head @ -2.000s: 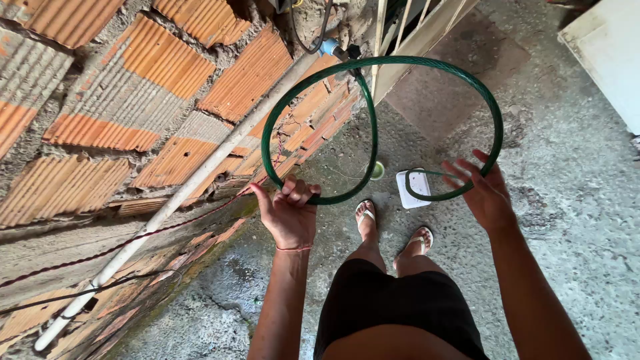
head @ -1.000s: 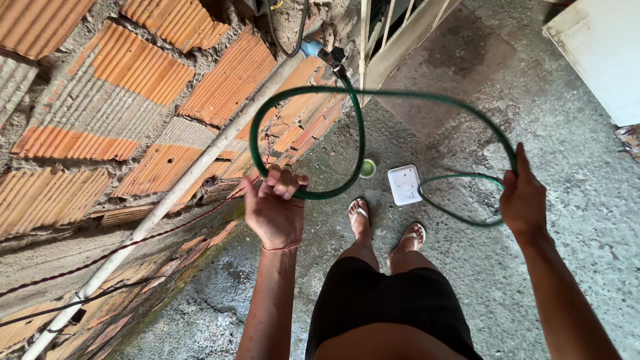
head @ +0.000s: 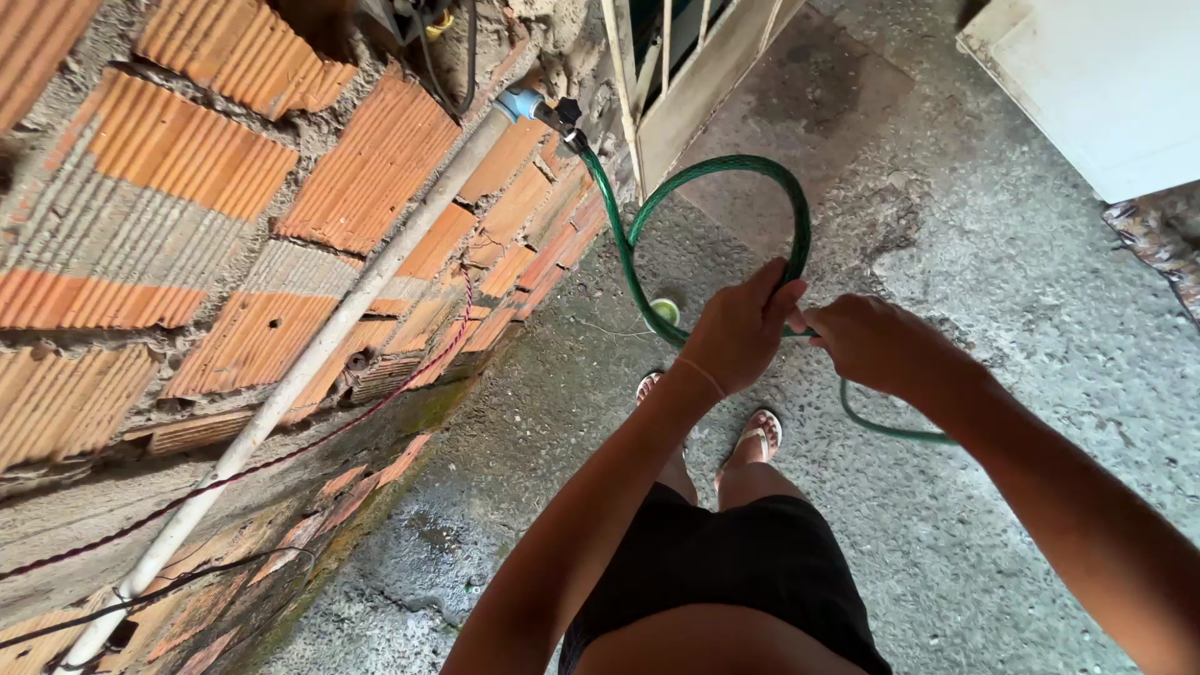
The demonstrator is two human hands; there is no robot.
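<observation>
A green garden hose [head: 800, 211] runs from a black-handled tap [head: 562, 114] on the wall pipe and bends into one round loop in front of me. My left hand [head: 745, 328] grips the hose at the lower right of the loop, where two lengths come together. Close beside it, almost touching, my right hand [head: 867, 342] is closed on the hose as well. Past my right hand the hose hangs in a curve and passes out of sight behind my right forearm.
A hollow-brick wall [head: 366, 169] with a white pipe [head: 309, 366] and a dark red cord stands at left. A small green-and-white container [head: 665, 312] sits on the concrete floor near my sandalled feet. Ahead is a barred metal gate [head: 689, 103]; a white panel [head: 1106, 84] is at upper right.
My hands were far apart with a wide bend of hose between them; now they are close together and the loop is smaller. The white tray on the floor is no longer visible.
</observation>
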